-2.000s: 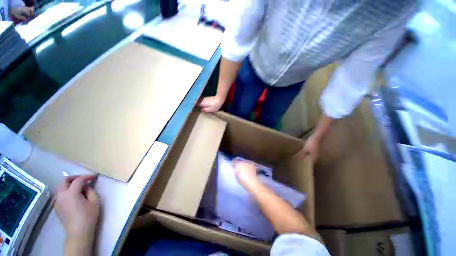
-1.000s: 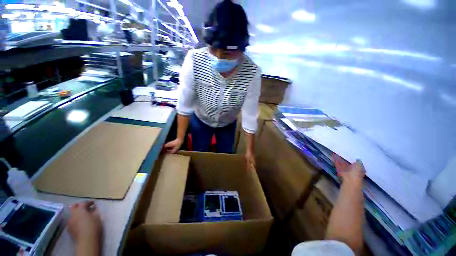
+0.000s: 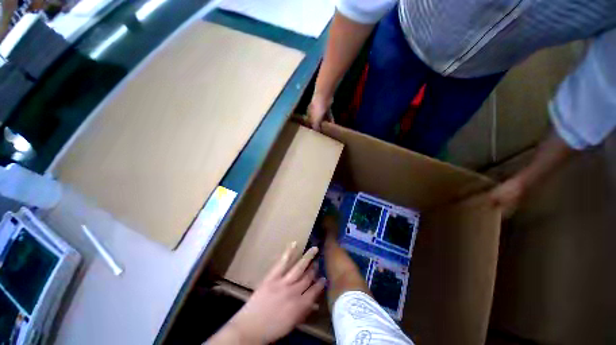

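Note:
A deep brown carton (image 3: 452, 296) stands beside the bench, with a raised flap (image 3: 287, 195) on its left. Inside lie open housings with circuit boards (image 3: 383, 224), white frames with two dark green rectangles each, on a blue layer. My right hand (image 3: 329, 219) reaches down into the carton beside the flap; its fingers are dark and partly hidden, so its grip cannot be told. My left hand (image 3: 292, 290) is at the flap's lower edge, fingers apart, holding nothing visible.
A cardboard sheet (image 3: 182, 128) lies on the bench. A white stylus (image 3: 103, 251) and stacked open housings (image 3: 34, 269) lie at the left, near a blurred white bottle (image 3: 30, 185). Another person's hands (image 3: 319, 111) hold the carton's far rim. A green conveyor (image 3: 88, 81) runs behind.
My right hand has moved from the stack of sheets at the right into the carton. My left hand has moved from the bench to the flap, exposing the stylus. The view has tilted down.

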